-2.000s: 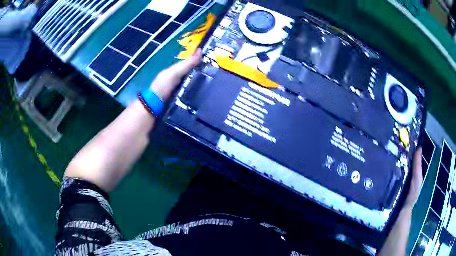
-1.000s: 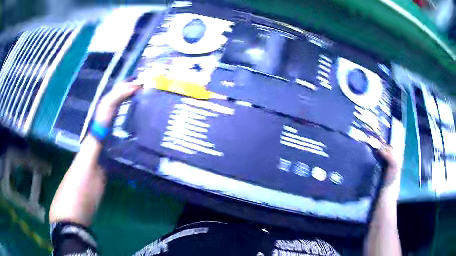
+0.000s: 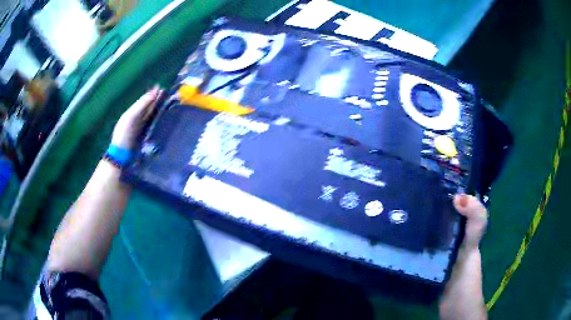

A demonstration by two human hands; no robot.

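Observation:
I hold the open laptop base assembly (image 3: 282,100) in both hands, tilted, its inside facing me. My left hand (image 3: 134,125) grips its left edge, with a blue wrist strap (image 3: 119,154) at the wrist. My right hand (image 3: 473,219) grips the lower right edge, thumb on top. The black battery pack (image 3: 282,169) with white printing fills the lower half. An orange flat flex cable (image 3: 213,102) lies across its upper left edge. Two round cooling fans (image 3: 231,47) sit at the upper corners. A small yellow disc (image 3: 445,146) is below the right fan. The fingers beneath the base are hidden.
A green-topped bench (image 3: 181,250) lies under and around the laptop. White sheets with black shapes (image 3: 357,25) are behind it. A pale rail (image 3: 69,115) curves at left, with blurred items beyond. Green floor with yellow-black tape (image 3: 532,231) is at right.
Both hands still hold the laptop. The view has swung away from the film sheets and striped sheets; the bench rail now shows at left and the floor tape at right.

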